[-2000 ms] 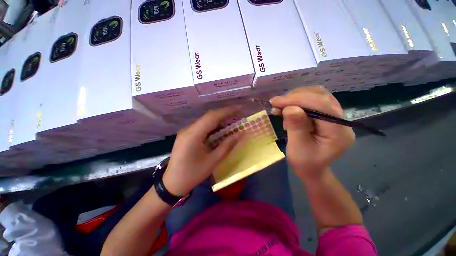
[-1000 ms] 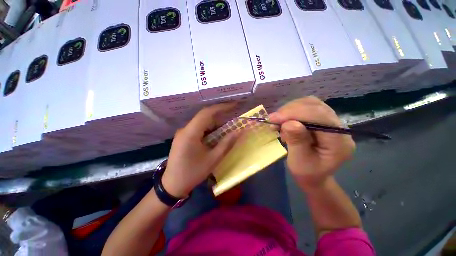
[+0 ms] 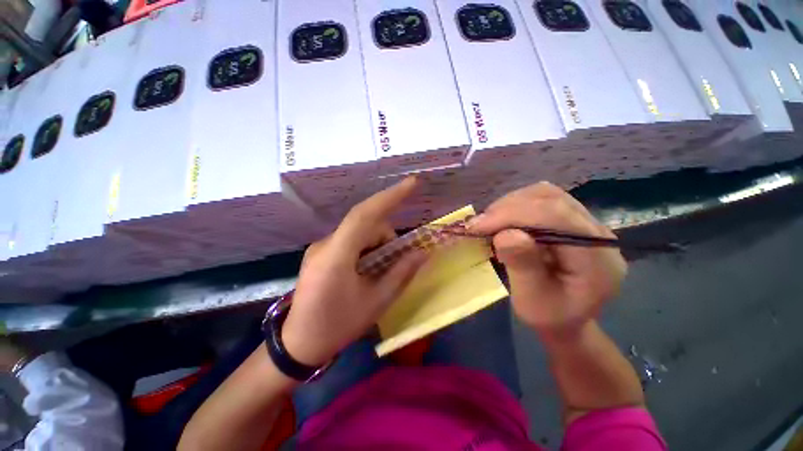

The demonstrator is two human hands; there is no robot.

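Note:
My left hand (image 3: 339, 286) holds a yellow sticker sheet (image 3: 440, 295) by its left side above my lap. Rows of small dark and pinkish round stickers run along the sheet's upper part; the lower edge is folded or curled. My right hand (image 3: 559, 255) grips a thin dark pointed tool (image 3: 572, 238), probably tweezers, between thumb and fingers. The tool's tip lies over the sticker rows near the sheet's top edge. Its back end sticks out to the right and is blurred. Whether a sticker is on the tip cannot be told.
White smartwatch boxes (image 3: 423, 97) stand in a long stacked row ahead. The bench's shiny metal edge (image 3: 202, 298) runs below them. A person's white sleeve (image 3: 66, 405) is at the lower left, near a red stool (image 3: 167, 392). Small debris lies on the grey floor at right.
The tool tip has come down onto the sticker rows and moved slightly along them. My left index finger has lifted off the sheet's top. The view has shifted, showing more of the boxes.

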